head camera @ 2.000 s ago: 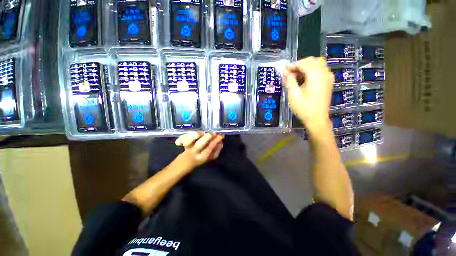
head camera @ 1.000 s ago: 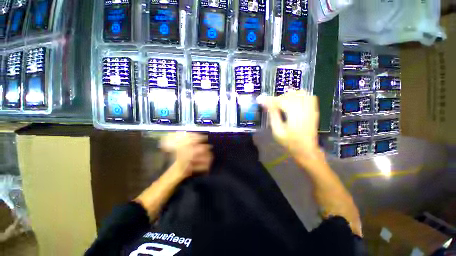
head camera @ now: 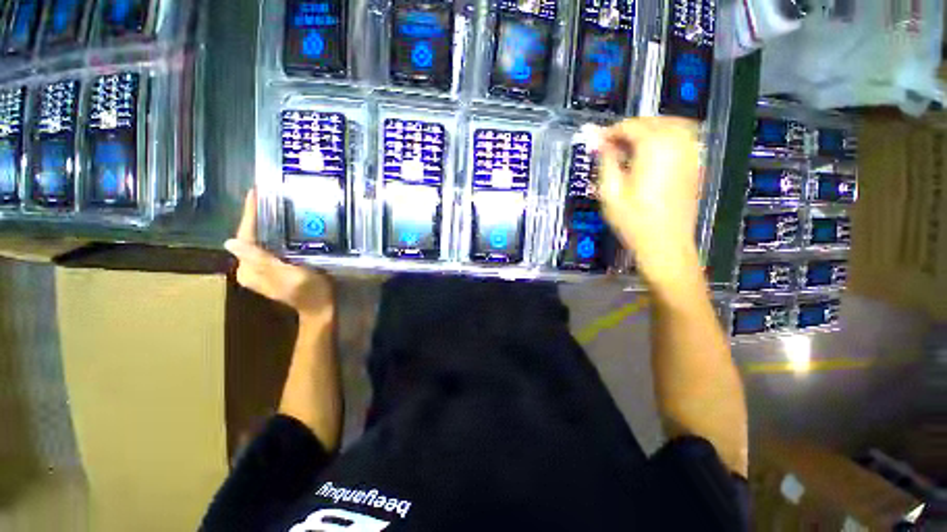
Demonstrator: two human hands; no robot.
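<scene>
A clear blister tray (head camera: 363, 89) with two rows of keypad phones lies on the dark green bench in front of me. My right hand (head camera: 649, 197) is over the lower row near its right end, fingertips pinched on a small white wipe (head camera: 593, 135) at the keypad of a phone (head camera: 585, 234). The hand hides the last pocket of that row. My left hand (head camera: 278, 272) is at the tray's lower left corner, with a finger up along its left side; whether it grips the edge is unclear.
More filled trays (head camera: 156, 156) lie at the left, and another filled tray (head camera: 794, 208) is lower at the right. A crumpled plastic bag (head camera: 862, 52) is at the upper right. An open carton (head camera: 140, 384) stands below left, and another carton (head camera: 901, 208) at the right.
The tray appears further right in view. My left hand has moved from below the tray's front edge to its left corner. My right hand has moved from the phone's screen up to its keypad.
</scene>
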